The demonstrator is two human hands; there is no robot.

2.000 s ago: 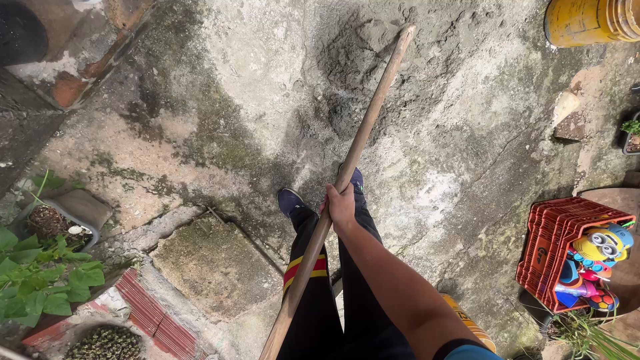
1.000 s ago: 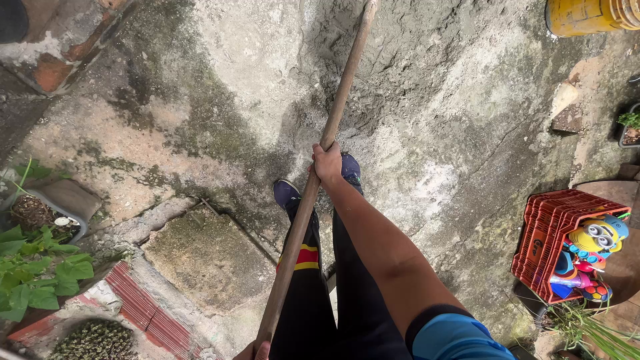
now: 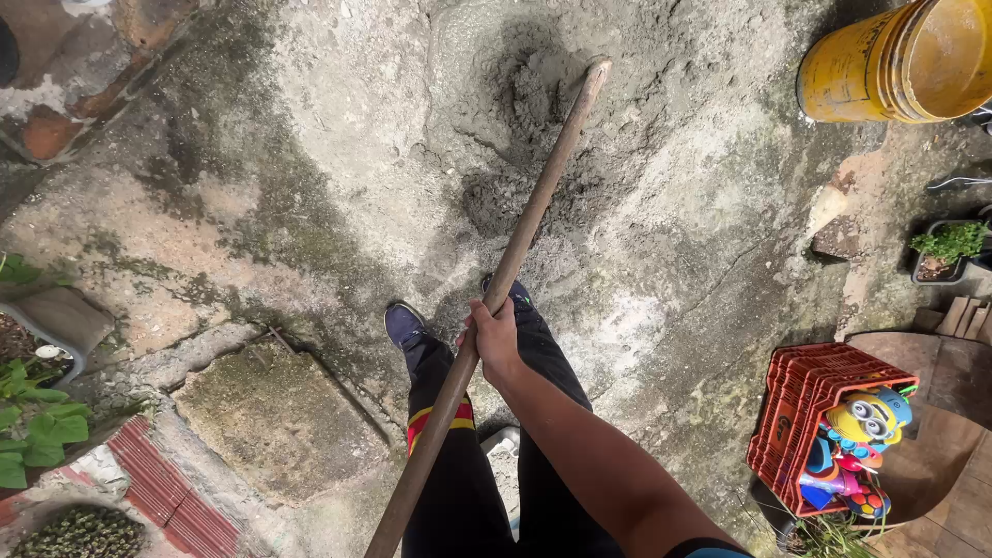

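Note:
My right hand (image 3: 496, 337) is closed around the middle of a long wooden handle (image 3: 531, 209), in front of my legs. The handle runs slantwise from the bottom edge up to the wet grey mortar (image 3: 535, 101) spread on the concrete ground. Its rounded upper end lies over the mortar, and no tool head shows there. The lower end leaves the view at the bottom. My left hand is out of view. Both my shoes stand just below the mortar, the left shoe (image 3: 403, 324) being the plainer one.
A yellow plastic bucket (image 3: 849, 70) lies at the upper right. Below it are a potted plant (image 3: 949, 242) and a red plastic crate (image 3: 798, 418) of toys. A square concrete slab (image 3: 279, 418), red hollow bricks (image 3: 167, 480) and leafy plants (image 3: 54, 426) are at the lower left.
The handle's upper end, past the top edge one second ago, shows again over the mortar. Fingers seen on the handle at the bottom edge then are now out of view.

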